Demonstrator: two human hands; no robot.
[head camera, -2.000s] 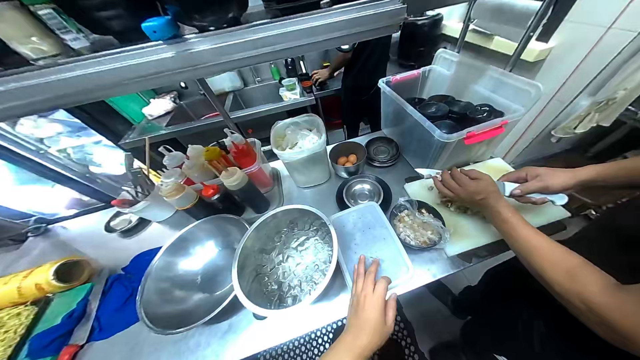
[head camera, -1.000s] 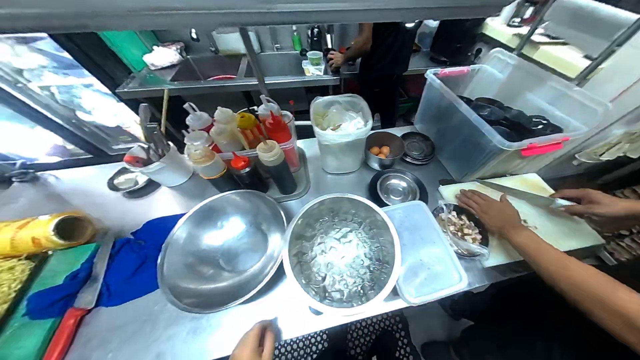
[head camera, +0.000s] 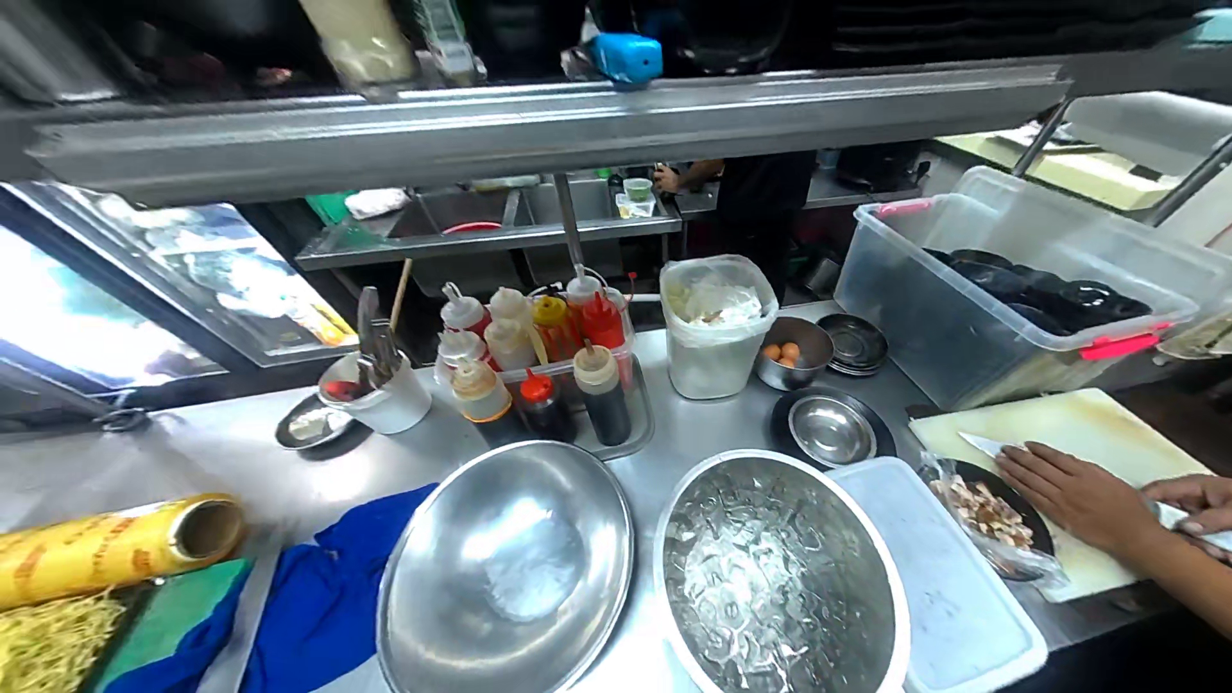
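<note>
Neither of my hands shows in the head view. Nearest me stand two stainless steel bowls: a shiny bowl with nothing visible in it, and beside it a deeper bowl with a dimpled, glinting inside. Right of that lies a translucent plastic lid or shallow container. A black bowl of chopped food with plastic wrap touches the white cutting board. There a co-worker's hand lies flat over a knife blade, and the other hand is at its handle.
Squeeze bottles fill a tray. Behind the bowls stand a white tub, a pot of eggs and a plastic bin. At left are a blue cloth, a knife and a film roll. A metal shelf crosses overhead.
One of my hands, at the bottom edge in both earlier frames and first over the translucent plastic piece, has left the view. The view has shifted. The co-worker's hands stay at the board.
</note>
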